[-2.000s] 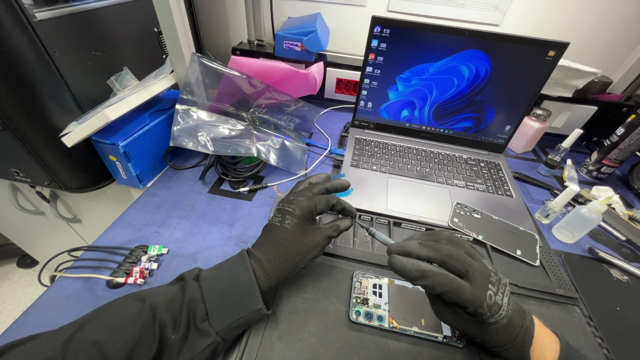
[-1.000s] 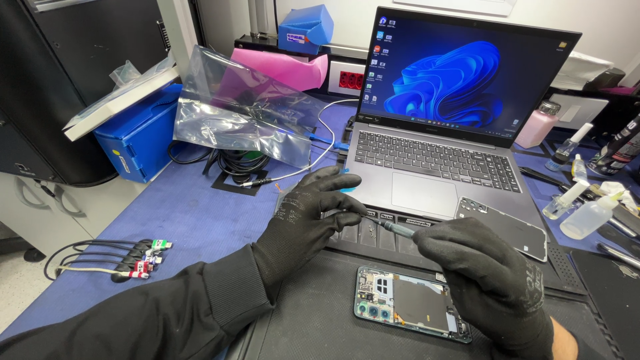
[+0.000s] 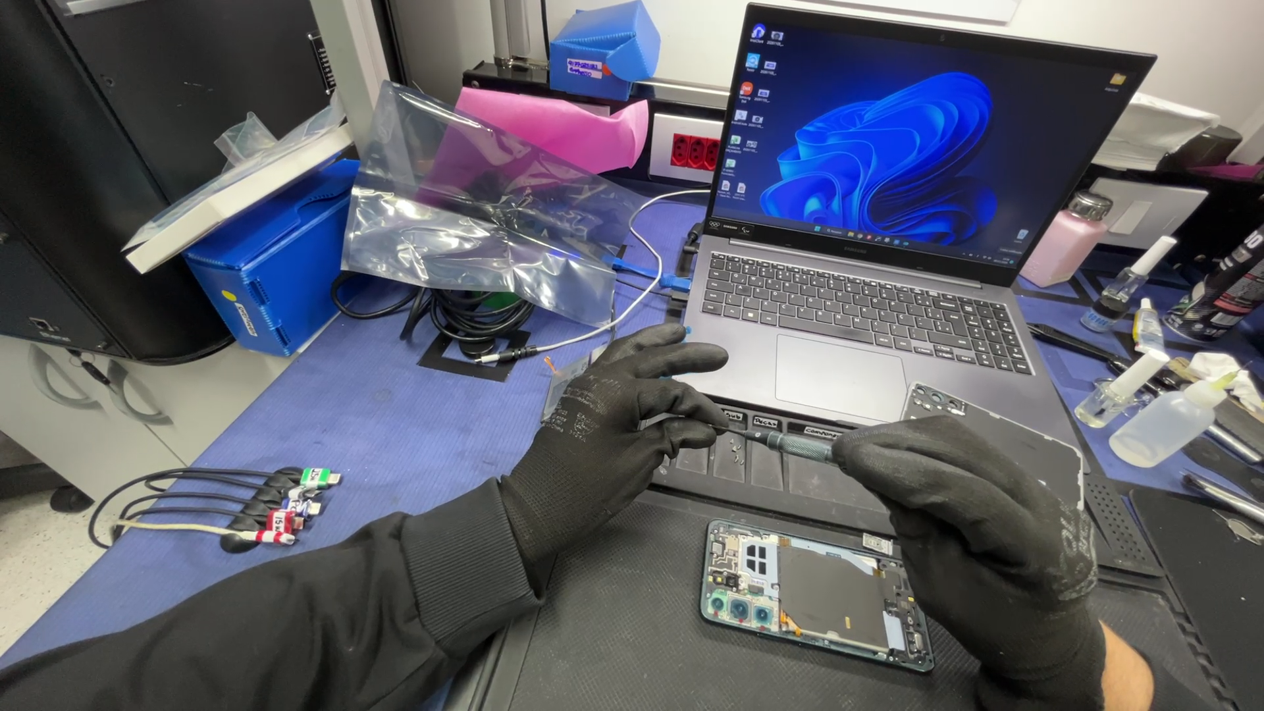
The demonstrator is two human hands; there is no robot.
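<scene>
Both hands wear black gloves. My right hand (image 3: 968, 523) grips the knurled handle of a precision screwdriver (image 3: 798, 446), its shaft pointing left. My left hand (image 3: 622, 425) has thumb and index finger closed around the screwdriver's tip end, other fingers spread; whether a screw is between them is hidden. Below the hands an opened smartphone (image 3: 815, 592) lies on the black mat, camera lenses at its left end. Behind the screwdriver is a compartmented parts tray (image 3: 760, 469) with small pieces in one slot. A phone back cover (image 3: 1022, 444) rests on the laptop's front right corner.
An open laptop (image 3: 839, 365) stands behind the tray. Bottles, including a clear dropper bottle (image 3: 1165, 425), and tools lie at right. Short labelled cables (image 3: 267, 509) sit on the blue mat at left. A clear plastic bag (image 3: 474, 227) and a blue box (image 3: 272, 267) are behind.
Two seconds ago the screwdriver pointed up and left more steeply; it is now nearly level. My right hand has shifted slightly to the right. The phone lies as before.
</scene>
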